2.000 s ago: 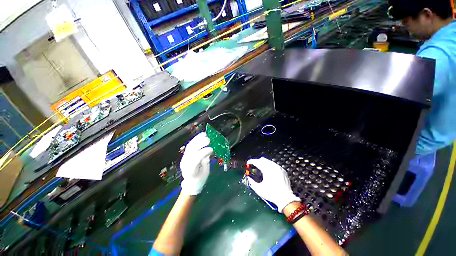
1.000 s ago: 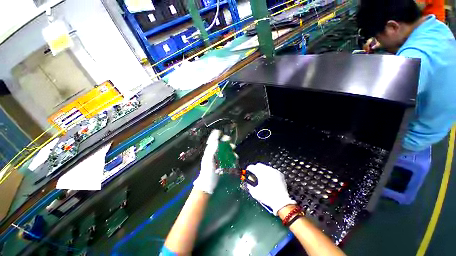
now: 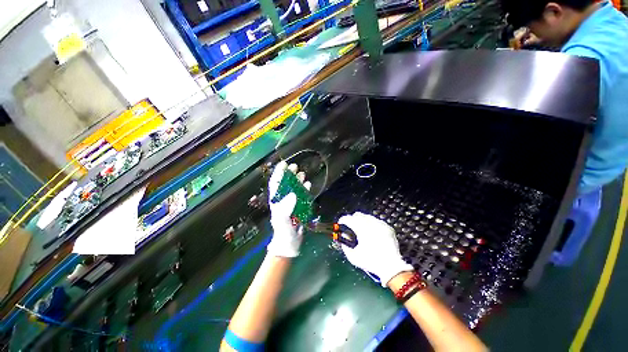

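Observation:
A green circuit board is held upright and tilted in my white-gloved left hand, its solder side partly facing me. The fingers wrap around its left and upper edges. My white-gloved right hand is closed on the side cutters, with orange-and-black handles. The jaws point left and reach the lower edge of the board; whether they touch a lead is too small to tell. Both hands are above the green bench, left of the black hood's opening.
The black hood stands at the right, its perforated floor strewn with clippings and a white ring. Boards lie on the dark belt at left. A white paper lies beyond. A person in blue sits behind the hood.
My left hand first moved right, then turned the board so more of its solder side shows. The cutters have come up to its lower edge. My blue wrist band has come into view.

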